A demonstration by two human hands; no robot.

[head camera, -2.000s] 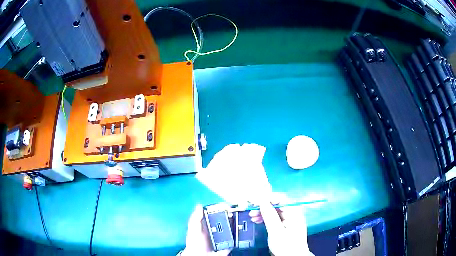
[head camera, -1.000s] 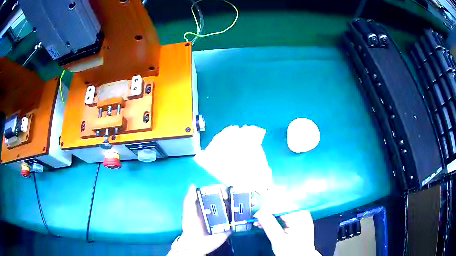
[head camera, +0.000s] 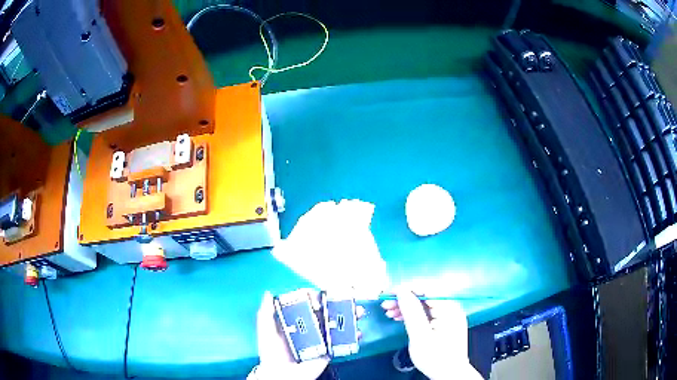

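Note:
My left hand (head camera: 278, 349) holds two small black housings side by side, one (head camera: 300, 325) tilted a little, the other (head camera: 341, 323) to its right. Their grey faces with small central slots face up. My right hand (head camera: 434, 334) is just right of them and holds a thin blue stick (head camera: 475, 298) between thumb and fingers; its tip near the housings is washed out by glare. A white cloth (head camera: 334, 241) lies on the green mat beyond the housings. A round white disc (head camera: 430, 210) lies to its right.
Two orange-topped fixtures (head camera: 237, 163) with red knobs (head camera: 154, 257) stand at left. Long black trays (head camera: 568, 148) are stacked at right. A blue-rimmed crate (head camera: 560, 334) with housings sits low at right. A yellow-green wire (head camera: 324, 44) loops behind the larger fixture.
The view has shifted slightly. The blue stick has moved from across the lower part of the housings to up and right of them, with my right hand.

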